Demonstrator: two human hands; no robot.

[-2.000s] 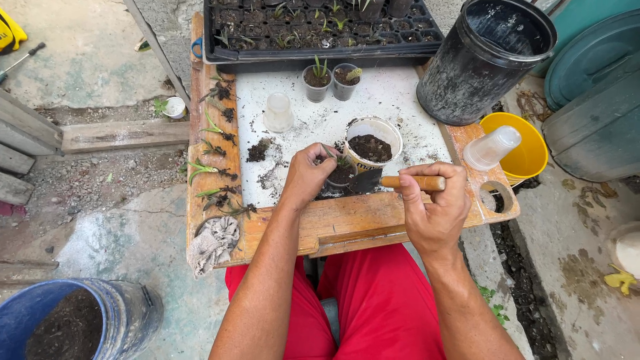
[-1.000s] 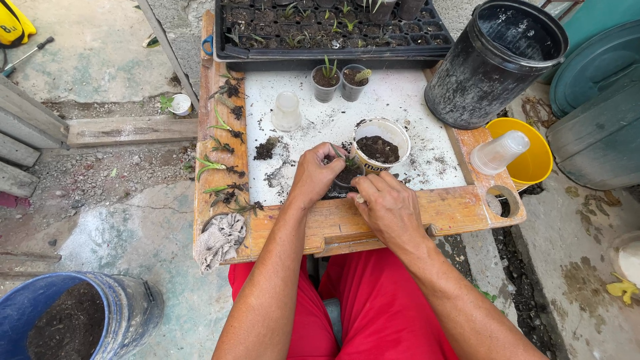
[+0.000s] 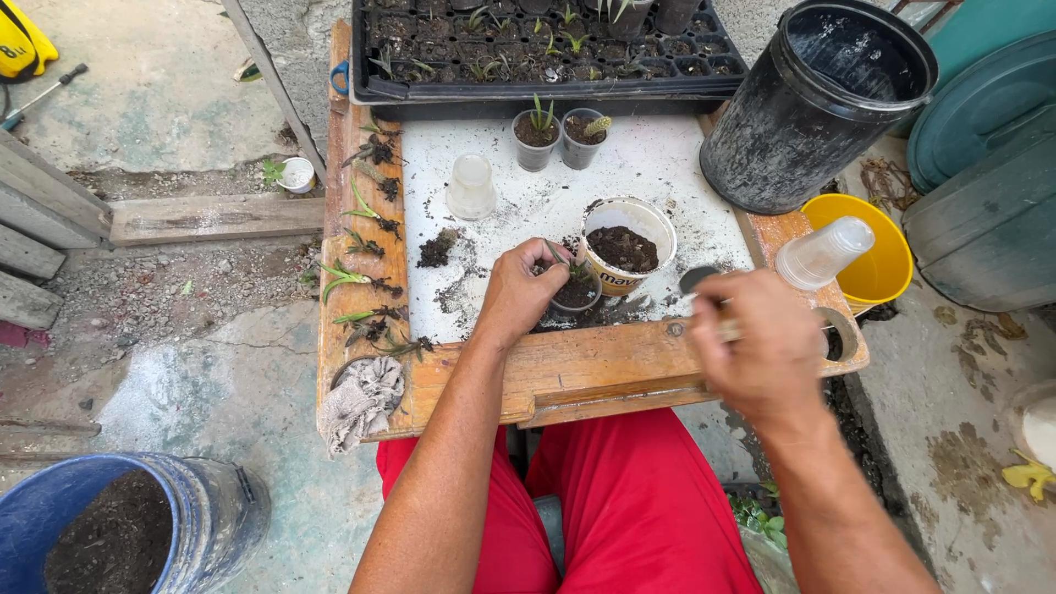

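Observation:
My left hand (image 3: 528,285) pinches a small succulent seedling (image 3: 569,262) above a clear plastic cup of soil (image 3: 576,293) near the table's front edge. Blurred by motion, my right hand (image 3: 755,338) grips a small trowel, its dark blade (image 3: 698,279) pointing left over the white board. Behind the cup stands a white tub (image 3: 631,243) partly filled with dark soil. Bare-root seedlings (image 3: 363,280) lie in a row along the wooden left edge. Two planted cups (image 3: 536,139) stand by the seedling tray (image 3: 544,91). An upside-down clear cup (image 3: 471,188) and a soil clump (image 3: 437,247) are at centre left.
A tall black bucket (image 3: 813,107) stands at the back right of the wooden table (image 3: 594,363). Stacked clear cups (image 3: 825,252) lean beside a yellow bucket (image 3: 874,247). A crumpled rag (image 3: 363,404) hangs at the front left corner; a blue bucket of soil (image 3: 219,511) stands below.
My right hand has moved right, away from the planting cup, and holds the trowel. One second ago it was beside my left hand at the cup. My left hand stays at the seedling.

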